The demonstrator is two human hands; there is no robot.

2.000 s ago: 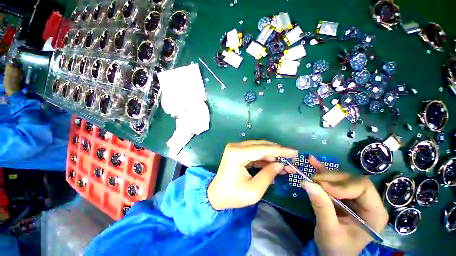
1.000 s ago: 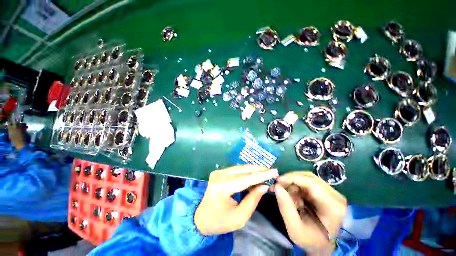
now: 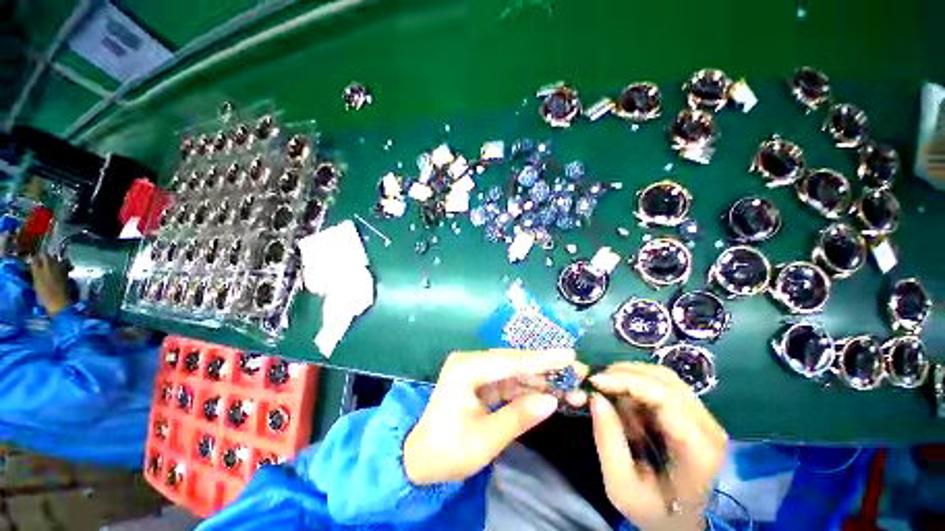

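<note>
My left hand [image 3: 482, 415] is at the bench's front edge, its thumb and fingers closed on a small round bluish part, likely a circuit board [image 3: 565, 380]. My right hand [image 3: 663, 430] touches the part from the right with its fingertips. A thin dark tool, likely the tweezers [image 3: 651, 441], lies inside my right hand, mostly hidden by the fingers. The blue adhesive pad sheet [image 3: 534, 328] lies on the green mat just beyond my hands. A heap of small round circuit boards [image 3: 539, 197] lies farther back, beside a cluster of white batteries [image 3: 444, 157].
Many loose watch cases [image 3: 741, 271] spread over the right side. A clear blister tray [image 3: 212, 301] of watch cases is at left, with white paper [image 3: 337, 259] and a thin stick [image 3: 372, 230] beside it. A red tray [image 3: 192, 412] sits below. A person in blue [image 3: 62, 363] is at far left.
The view has swung, showing more of the right side. The blue sheet, earlier under my hands, now shows beyond them. My hands have come together, and the tweezers have turned back into my right hand.
</note>
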